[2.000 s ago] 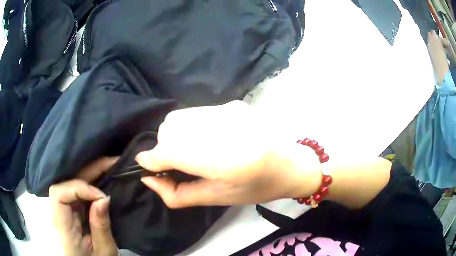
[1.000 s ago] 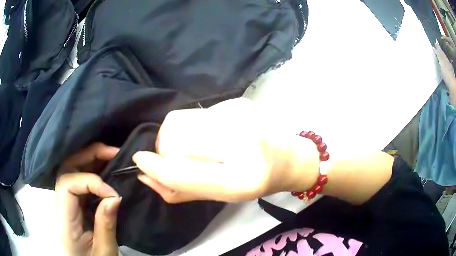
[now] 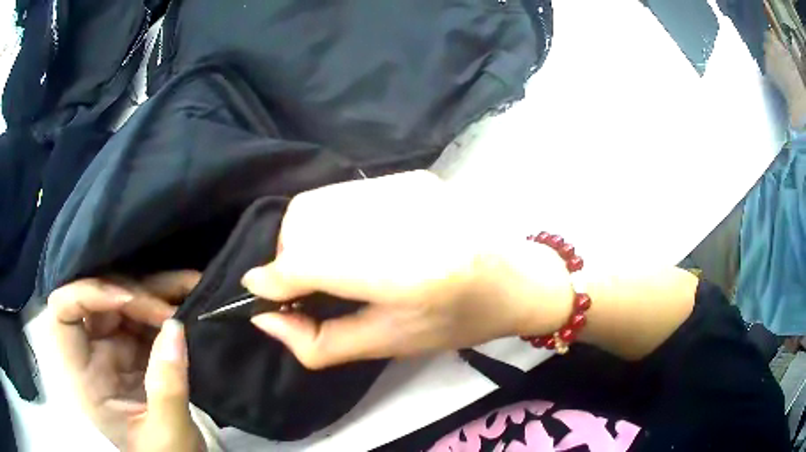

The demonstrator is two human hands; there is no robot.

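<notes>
A black fabric bag body [image 3: 274, 380] lies folded over the white table's near edge. My left hand [image 3: 133, 353] pinches its seam edge [image 3: 221, 260] between thumb and fingers at the lower left. My right hand [image 3: 380, 274], with a red bead bracelet, is closed on thread snips [image 3: 228, 306]. Their thin silvery blades point left at the seam, close to my left thumb. The snips' handle is mostly hidden in my hand. Thread ends at the blades are too small to tell.
A large black bag piece [image 3: 353, 79] with a frayed edge lies behind. More black pieces with zippers [image 3: 84, 62] lie at the left. A dark flat panel [image 3: 685, 31] is at the top right of the white table [image 3: 636, 141]. A person's light blue clothing [image 3: 773, 238] shows at the right edge.
My left hand has shifted a little left and up along the seam, its thumb now upright against the edge. The right fingers have parted slightly around the snips. The bag's seam edge has risen slightly.
</notes>
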